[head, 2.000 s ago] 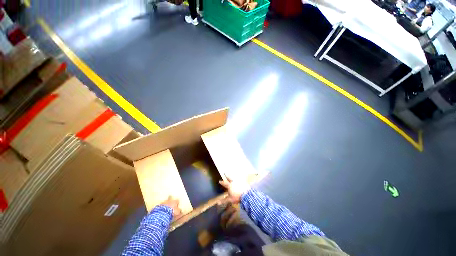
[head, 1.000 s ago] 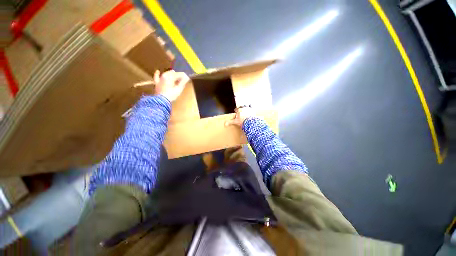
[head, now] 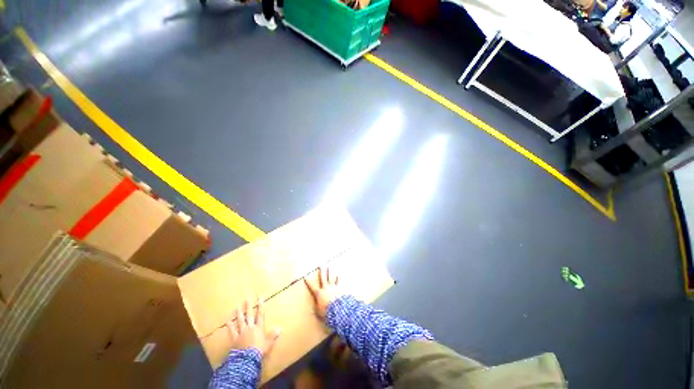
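Observation:
A brown cardboard carton (head: pixel 259 262) stands low in front of me at the lower centre, its top flaps folded down and meeting along a thin seam. My left hand (head: pixel 253 332) lies on the top near the seam's left end, fingers spread. My right hand (head: pixel 325 292) rests on the top at the middle of the seam, fingers apart. Neither hand grips anything. No tape shows on this carton's top. The side nearest me is partly hidden by my arm and the frame's edge.
Stacked flat cartons (head: pixel 99 327) stand close on the left. Behind them are cartons with red tape (head: pixel 103 209). Yellow lines (head: pixel 171 176) mark the grey floor. A green wheeled bin (head: pixel 335 29), a person's foot (head: pixel 265 21), a white table (head: pixel 548 57) and a seated person (head: pixel 622 29) are farther off.
The carton's flaps, open before, now lie folded down over the opening. My left hand has moved from the carton's left side onto its top. The view has tilted up again, towards the aisle.

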